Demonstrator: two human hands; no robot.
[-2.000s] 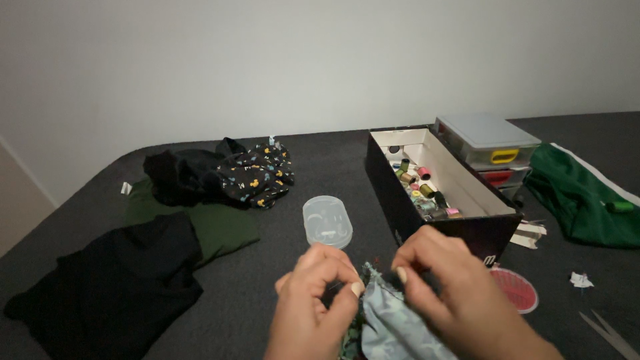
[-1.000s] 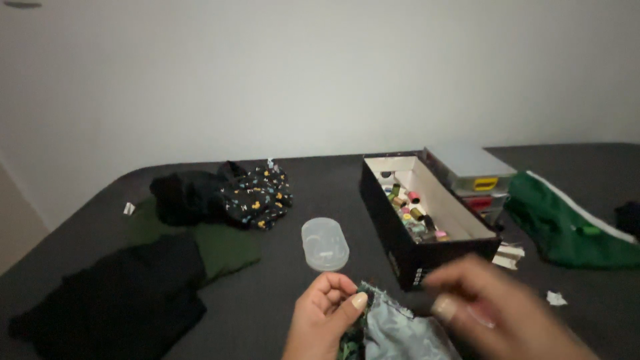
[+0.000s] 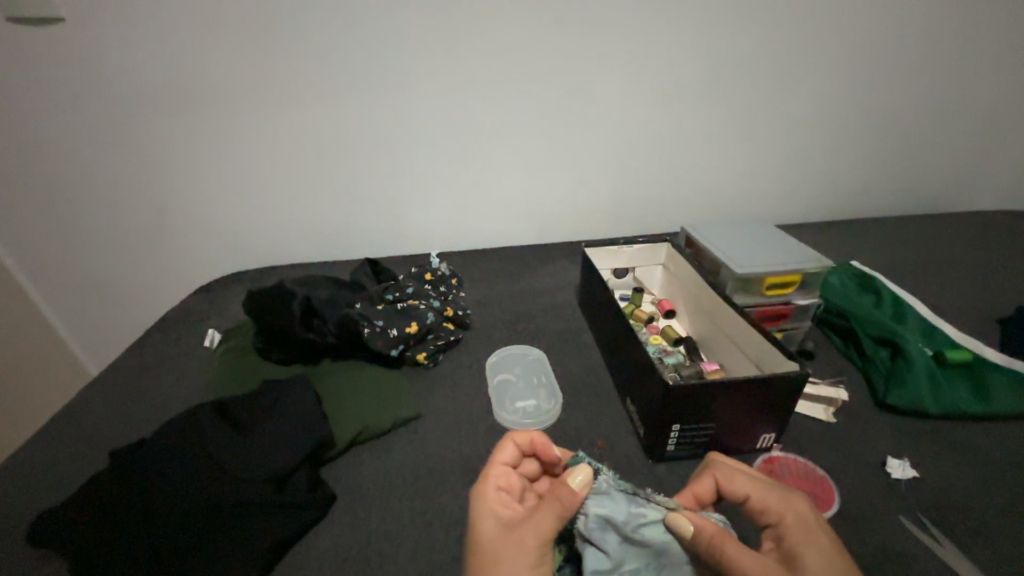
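Near the bottom centre, my left hand (image 3: 532,500) pinches the frayed edge of a light blue-grey cloth (image 3: 628,532) between thumb and fingers. A darker green patterned part of the cloth shows below that hand. My right hand (image 3: 748,520) pinches the same edge farther right, and the edge runs between both hands. Whether a needle is between the fingers cannot be told. Just beyond my left hand lies a clear plastic container (image 3: 524,388). A black cardboard box (image 3: 728,416) with several thread spools (image 3: 670,336) stands beyond my right hand.
Dark garments (image 3: 200,480), a green cloth (image 3: 368,400) and a patterned black garment (image 3: 412,312) lie left. Right are stacked plastic drawers (image 3: 756,260), a green garment (image 3: 896,344) with a spool (image 3: 954,357), a red oval piece (image 3: 800,482), paper scraps (image 3: 902,468) and scissors (image 3: 940,548).
My right hand, blurred and apart from the cloth a second ago, is back on its edge and pinches it. My left hand has kept its hold. The view has shifted somewhat.
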